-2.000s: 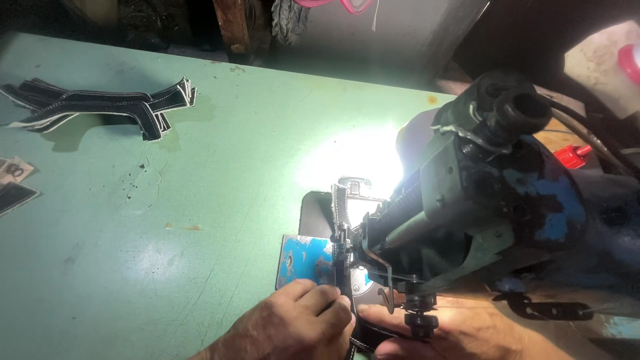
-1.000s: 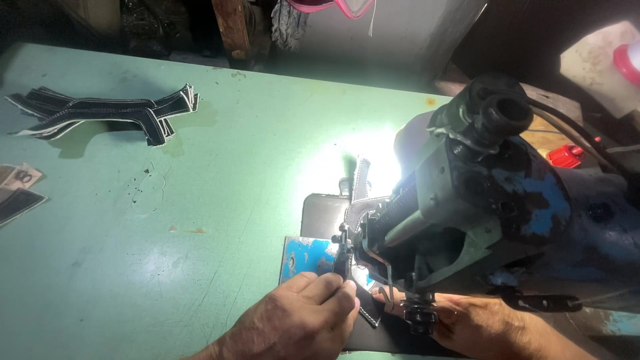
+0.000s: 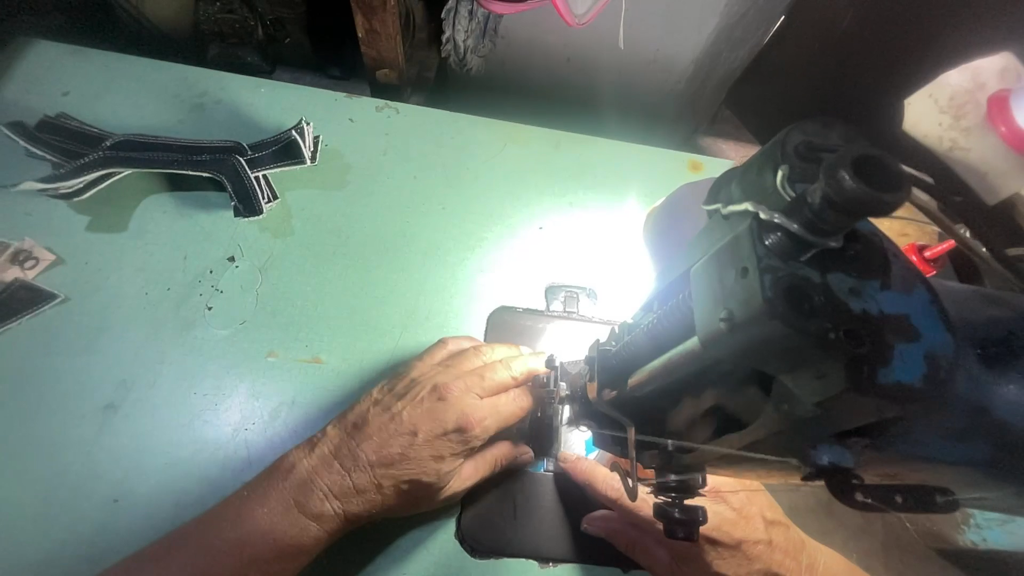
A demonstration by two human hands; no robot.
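Observation:
My left hand (image 3: 448, 416) lies over the bed of a sewing machine (image 3: 800, 320), its fingertips close beside the presser foot and needle area (image 3: 556, 392). From the right, partly behind the machine head, my right hand (image 3: 704, 520) reaches in, its index fingertip just below the foot. Both hands rest at a dark flat piece (image 3: 536, 512) with rounded corners, which shows below the fingers; a similar dark rounded surface (image 3: 520, 324) shows above them. Whether these are one piece I cannot tell. What lies directly under my left fingers is hidden.
Stitched black strips with pale edges (image 3: 176, 156) lie piled at the upper left of the green tabletop (image 3: 360, 200). A dark scrap (image 3: 24, 302) and a marked paper piece (image 3: 28, 258) sit at the left edge. A red object (image 3: 928, 256) is behind the machine.
My left hand has moved up and over the machine bed, covering most of the blue plate. The narrow stitched strip seen at the foot earlier is no longer visible there.

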